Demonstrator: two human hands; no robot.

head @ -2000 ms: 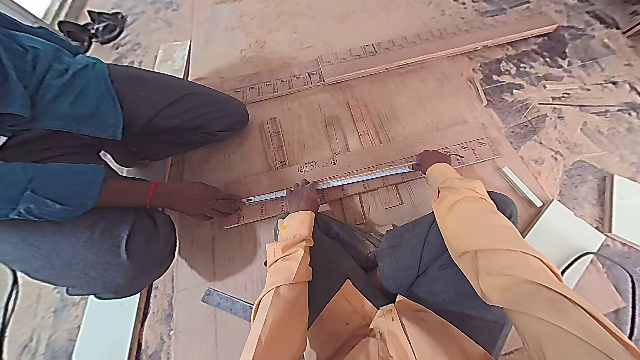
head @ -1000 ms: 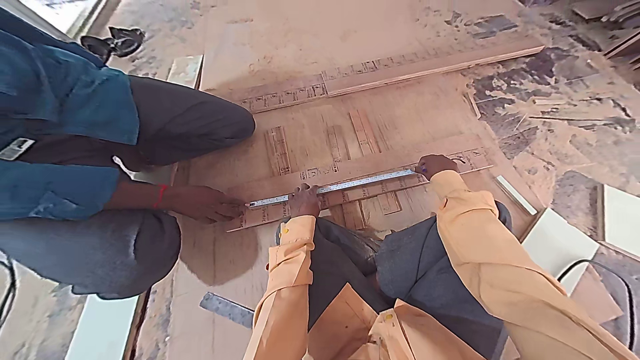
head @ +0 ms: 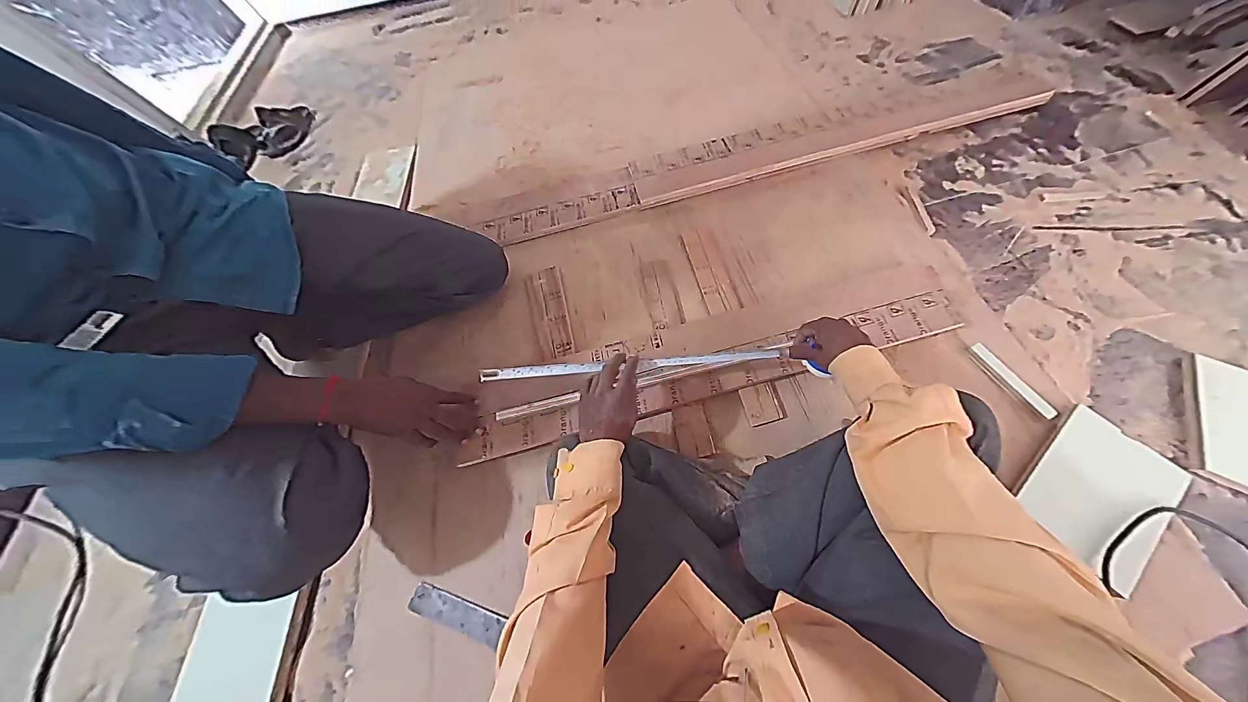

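Observation:
A tape measure's extended blade (head: pixel 546 370) runs above a printed plywood strip (head: pixel 912 317) in front of me. My right hand (head: pixel 827 343) is closed around the blue-edged end of the tape measure. My left hand (head: pixel 609 400) rests at the middle of the strip, fingers against the blade and a thin pale strip (head: pixel 536 406) lying along the board; whether it grips either one cannot be told. A co-worker's hand (head: pixel 439 414) touches the left end of the board.
A longer plywood strip (head: pixel 838 146) lies farther off on the large sheet. A metal ruler (head: pixel 458 614) is near my left sleeve. Black cables (head: pixel 1121 546) curve at the right and left edges. White panels (head: pixel 1107 497) lie at the right. The co-worker kneels at the left.
The tape blade's free end has lifted away from the co-worker's fingers and swung off the board's line, uncovering a thin pale strip. The co-worker's hand stays at the board's end.

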